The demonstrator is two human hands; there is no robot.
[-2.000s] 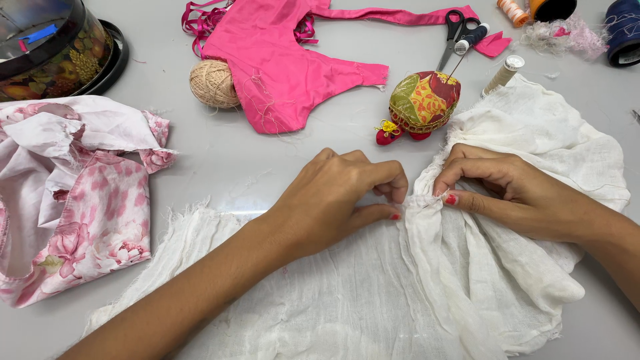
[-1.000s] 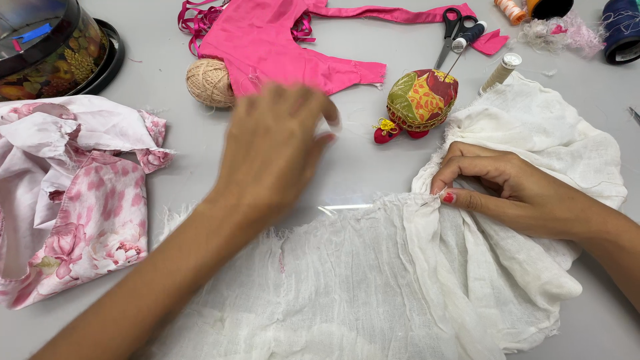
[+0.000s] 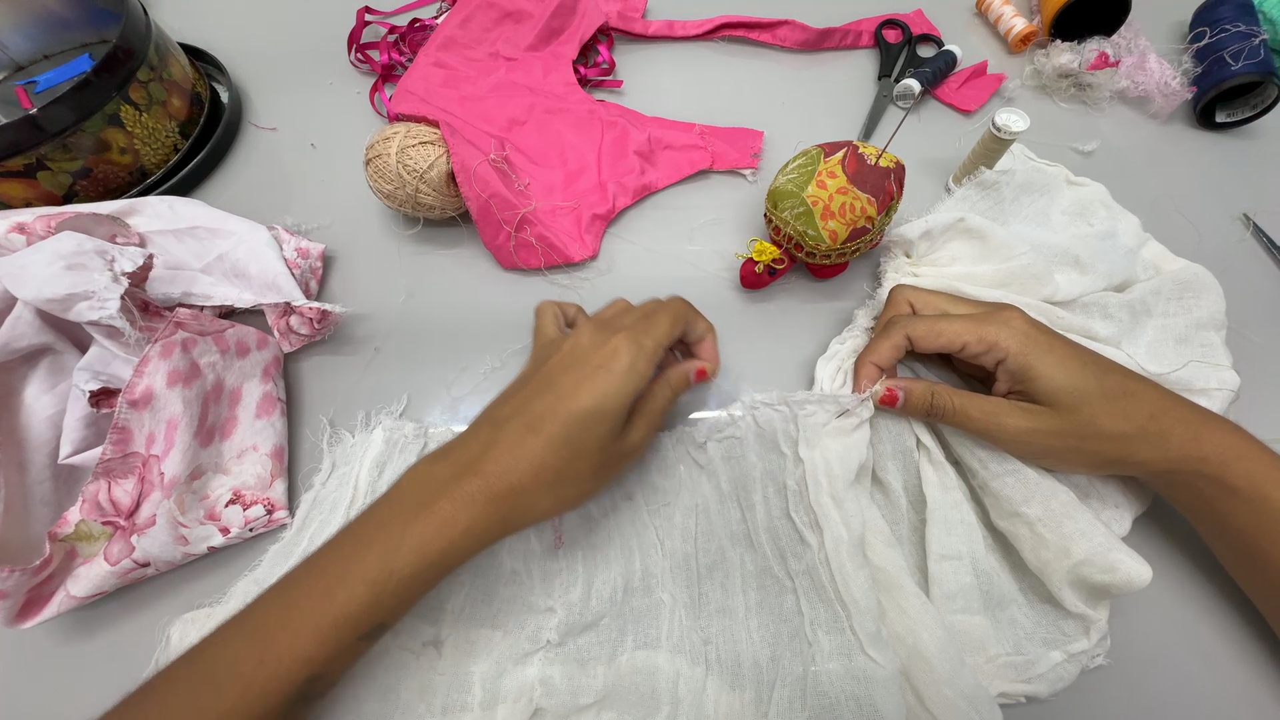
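Note:
White gauzy cloth (image 3: 640,590) with frayed edges lies across the grey table, bunched into folds on the right. My right hand (image 3: 980,380) pinches its gathered upper edge between thumb and forefinger; what looks like a needle tip shows by the thumb. My left hand (image 3: 620,390) hovers just above the cloth's top edge, fingers curled with thumb and forefinger together. Whether it holds a thread is too fine to tell. Beyond the hands sits a turtle-shaped pincushion (image 3: 835,205) with a needle standing in it. A beige thread spool (image 3: 990,147) stands against the cloth.
Pink-and-white floral fabric (image 3: 215,430) lies at left, below a round fruit-patterned container (image 3: 100,120). At the back are a bright pink fabric piece (image 3: 560,130), a ball of twine (image 3: 412,170), black-handled scissors (image 3: 885,80), a dark thread spool (image 3: 930,72) and a navy thread cone (image 3: 1230,70).
My left hand left the gathered edge beside my right hand, swung up and left, and is now lower, back near the cloth's edge. My right hand keeps its pinch.

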